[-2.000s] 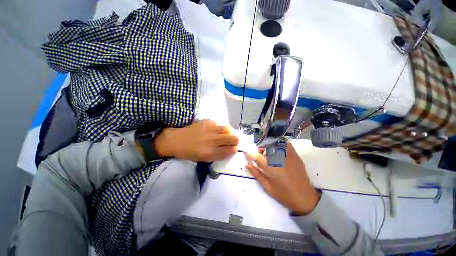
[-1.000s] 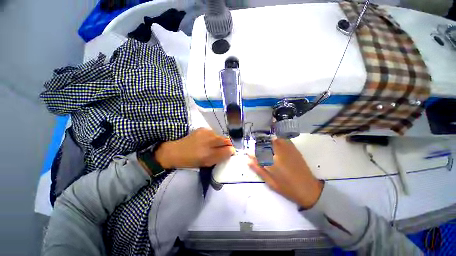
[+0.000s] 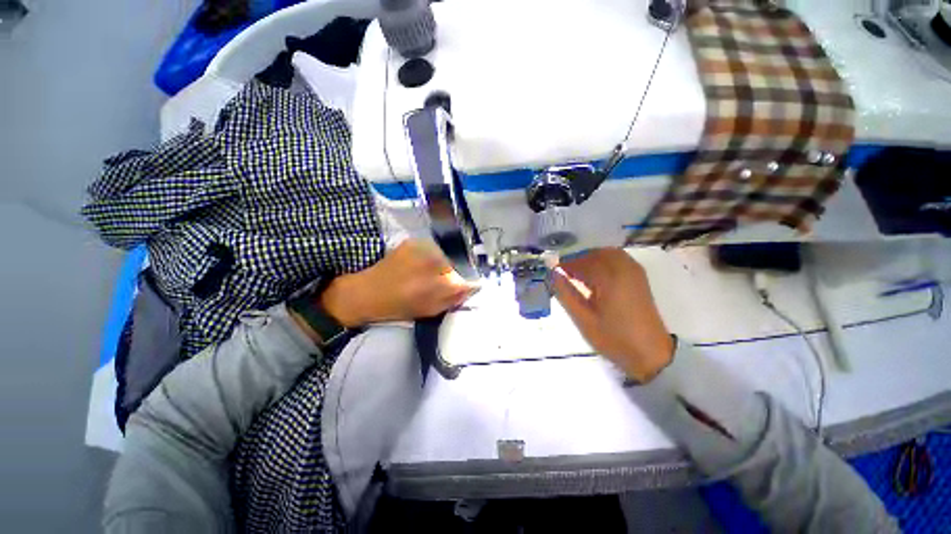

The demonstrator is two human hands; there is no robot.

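Observation:
The checked lining (image 3: 297, 172) lies bunched at the left, with a pale grey panel (image 3: 378, 396) below my left wrist. My left hand (image 3: 407, 282) rests on the pale cloth edge just left of the needle, fingers closed together on it. My right hand (image 3: 610, 302) is raised at the right of the presser foot (image 3: 498, 263), its thumb and fingertips at a small part beside the foot; whether it grips it is unclear. The grey-blue block (image 3: 533, 295) sits between the hands. The sewing machine head (image 3: 542, 94) stands above, its metal guard (image 3: 438, 193) partly hiding the needle area.
Brown plaid cloth (image 3: 772, 125) wraps the machine arm. A black phone (image 3: 755, 257) with a white cable lies at the right. A measuring tape (image 3: 542, 479) runs along the table's front edge. Dark-handled snips (image 3: 913, 466) lie on a blue crate at lower right.
My right hand has moved up from the table beside the needle to the right of the presser foot. My left hand stays on the cloth. The view has shifted right.

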